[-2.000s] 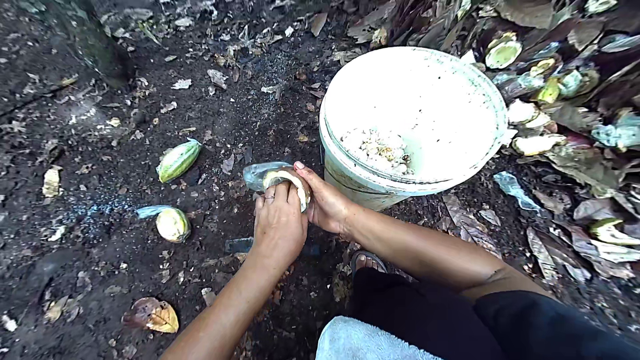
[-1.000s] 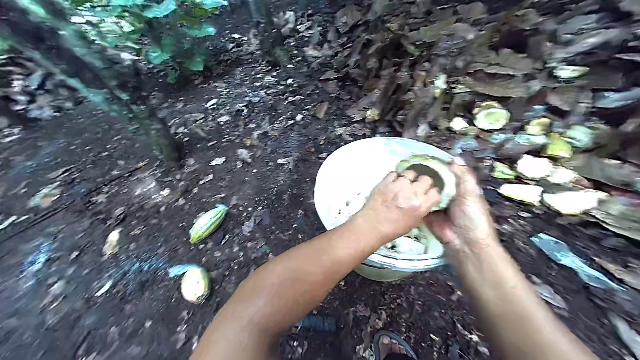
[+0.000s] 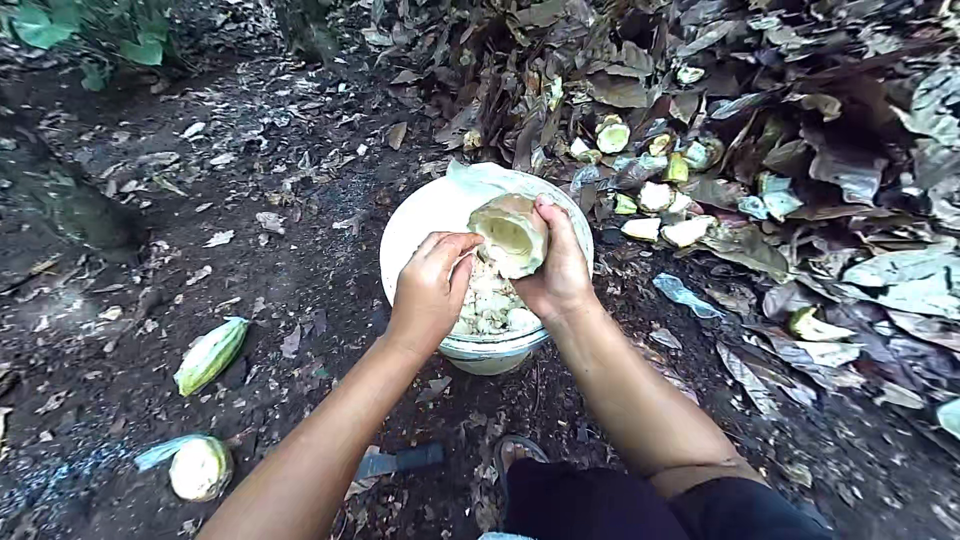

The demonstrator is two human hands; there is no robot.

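My right hand (image 3: 559, 266) grips a hollow half of a cacao pod husk (image 3: 510, 234) over a white plastic bucket (image 3: 412, 217), its opening turned toward my left hand. My left hand (image 3: 435, 281) is beside the husk's rim, thumb and fingers apart, a fingertip near its edge; I see nothing held in it. Below both hands, whitish pulp-covered cacao beans (image 3: 491, 304) lie in the bucket.
A whole green cacao pod (image 3: 212, 355) and a cut pod (image 3: 201, 469) lie on the soil at left. A flat blade with a dark handle (image 3: 420, 456) lies near my foot. Empty husks (image 3: 686, 229) and dry leaves are heaped at right.
Both hands were left of the bucket two seconds ago and are now above it with the husk. My left fingers, inside the husk a second ago, have come out. The view has shifted.
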